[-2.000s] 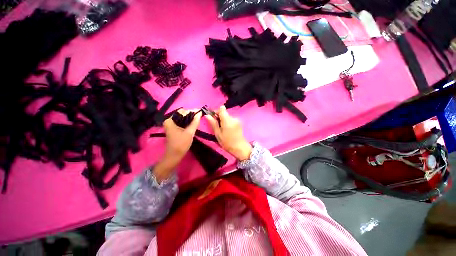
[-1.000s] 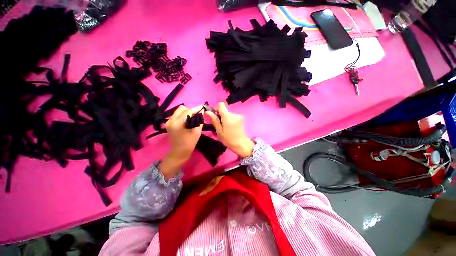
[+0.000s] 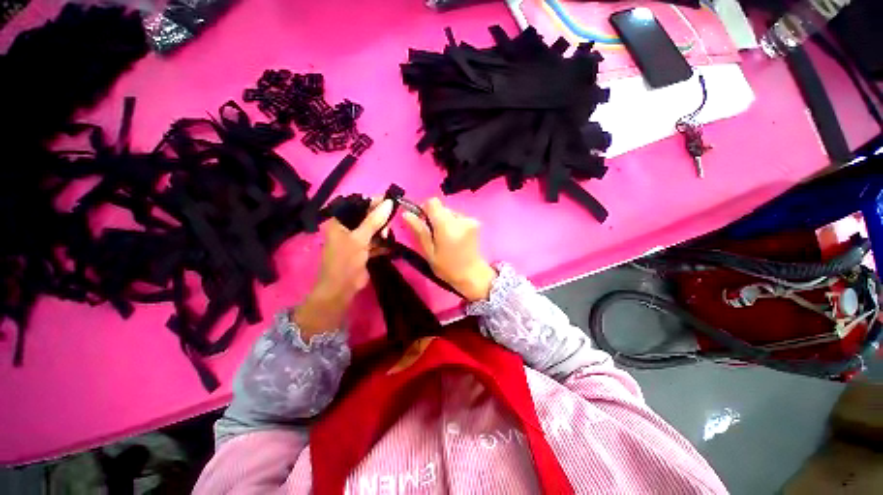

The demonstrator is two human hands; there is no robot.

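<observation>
My left hand (image 3: 347, 253) is closed around a bunch of black webbing straps (image 3: 405, 295), whose tails hang down towards the red apron. One strap end stands up between thumb and finger. My right hand (image 3: 451, 244) holds small silvery snips (image 3: 411, 206), their tip beside that strap end. Whether the blades touch it is too small to tell. A loose tangled strap pile (image 3: 218, 208) lies to the left. A dense fanned strap pile (image 3: 513, 111) lies beyond my right hand. Small black buckles (image 3: 308, 111) are heaped between the piles.
A smartphone (image 3: 651, 46) and a white sheet (image 3: 668, 111) lie at the back right, with keys (image 3: 693, 145) beside them. A clear plastic bag (image 3: 179, 21) is at the back left. The pink table's edge runs just in front of me. A red machine with a hose (image 3: 765, 300) stands at the right.
The strap bunch in my left hand has shifted and its tails now hang longer towards the apron. The snips stay at the strap end. The whole view has shifted slightly.
</observation>
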